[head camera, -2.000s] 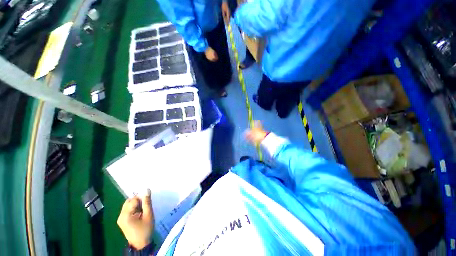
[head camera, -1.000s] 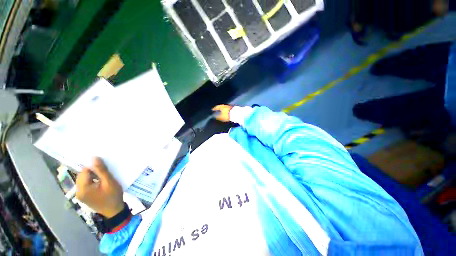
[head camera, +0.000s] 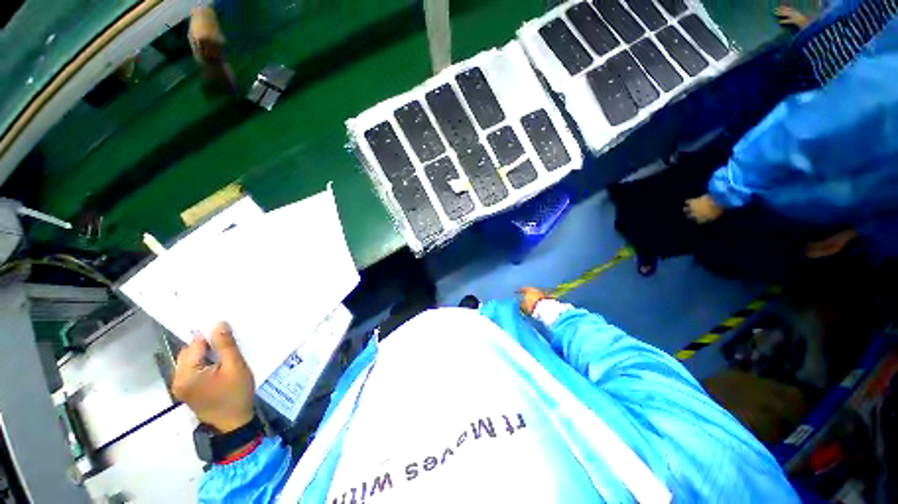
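My left hand is shut on several white sheets at the left, with the thumb on top. The sheets are fanned out and overlap. Their upper faces look mostly blank, and a lower sheet shows small print and a dark picture near its bottom edge. They are held over the near edge of the green bench. My right hand is small and partly hidden by its sleeve, low over the blue floor. Whether it holds anything cannot be made out.
Two white trays with flat dark parts lie on the green bench mat. A blue stool is under the bench edge. A person in a blue smock is at the right. A grey-white machine is at the left. Another hand reaches over the far bench.
The view has turned and shifted since the earlier frames, so both trays and the person at the right show again. My left hand still holds the sheets. My right hand stays low.
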